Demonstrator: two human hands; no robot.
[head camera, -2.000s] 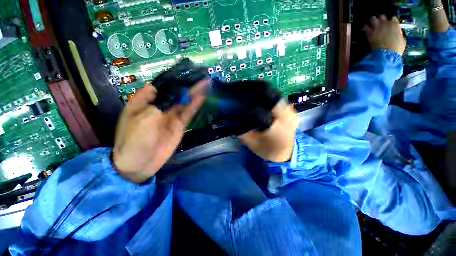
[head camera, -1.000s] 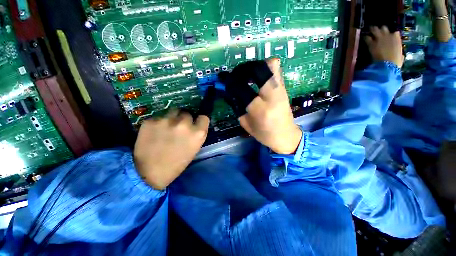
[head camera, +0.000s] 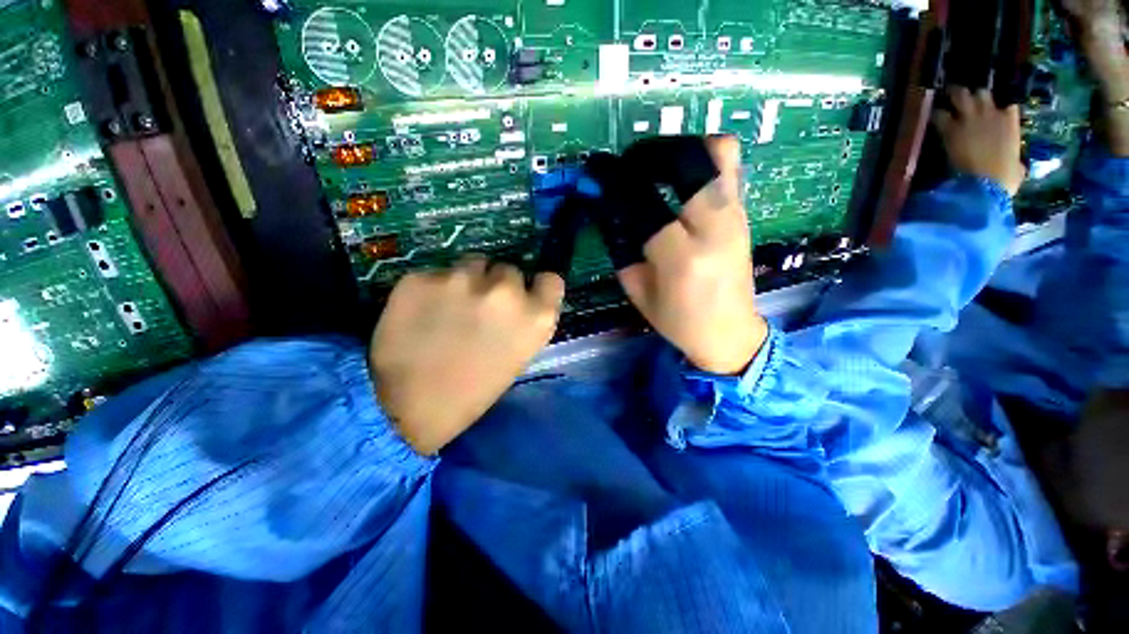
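Observation:
A green printed circuit board (head camera: 471, 136) lies in front of me in its black frame. Blue box components (head camera: 560, 186) sit at the board's middle, at my fingertips. My left hand (head camera: 464, 341), with black-covered fingers, reaches in from the lower left; its index finger points at the blue parts. My right hand (head camera: 693, 266), also with black finger covers, is bent over the right side of the same blue parts, its fingertips touching or very near them. The dark covers hide the exact grip of both hands. Three white printed circles and a column of orange-brown components (head camera: 367, 204) show at the board's left side.
Dark red-brown side bars (head camera: 173, 235) and black pallet edges flank the board. Another green board (head camera: 50, 235) lies at the left. A silver rail (head camera: 582, 356) runs at my waist. At the right, another person's hand (head camera: 984, 143) and blue sleeves are close beside my right arm.
The board and both hands have shifted to the right in the picture since one second ago. Compared with two seconds ago, the hands have come together at the blue parts on the board.

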